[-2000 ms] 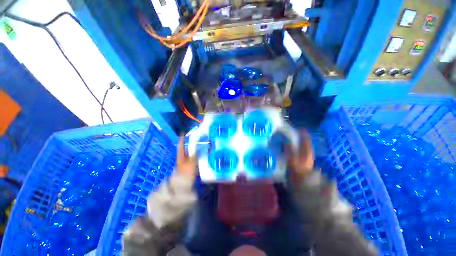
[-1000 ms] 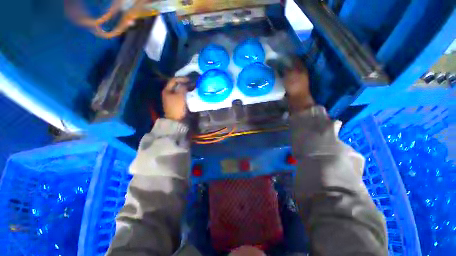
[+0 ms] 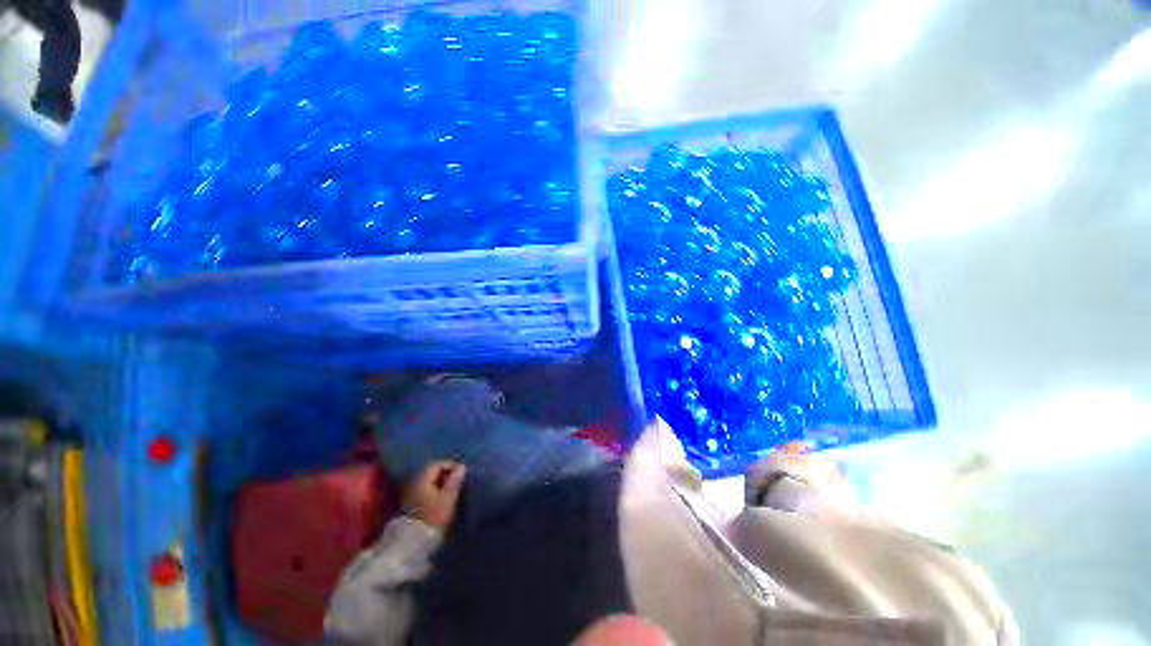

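Clear blue plastic parts [image 3: 732, 265] lie heaped in a blue crate [image 3: 884, 284] at centre right. My right hand [image 3: 793, 464] is small and blurred at this crate's near edge, partly hidden; whether it holds a part cannot be told. My left hand [image 3: 438, 490] is low at left of centre, beside my leg, with its fingers curled; no part shows in it, but its palm is hidden. The white plate is not in view.
A larger blue crate [image 3: 341, 303], also full of blue parts, stands at upper left against the other crate. The press ledge with red push buttons [image 3: 163, 449] is at lower left, beside the dark red perforated support [image 3: 297, 543]. Pale floor [image 3: 1035, 252] shows at right.
The view has swung right from the press to the crates. Both hands have left the white plate with its four blue parts; my right hand is now at a crate, my left by my leg.
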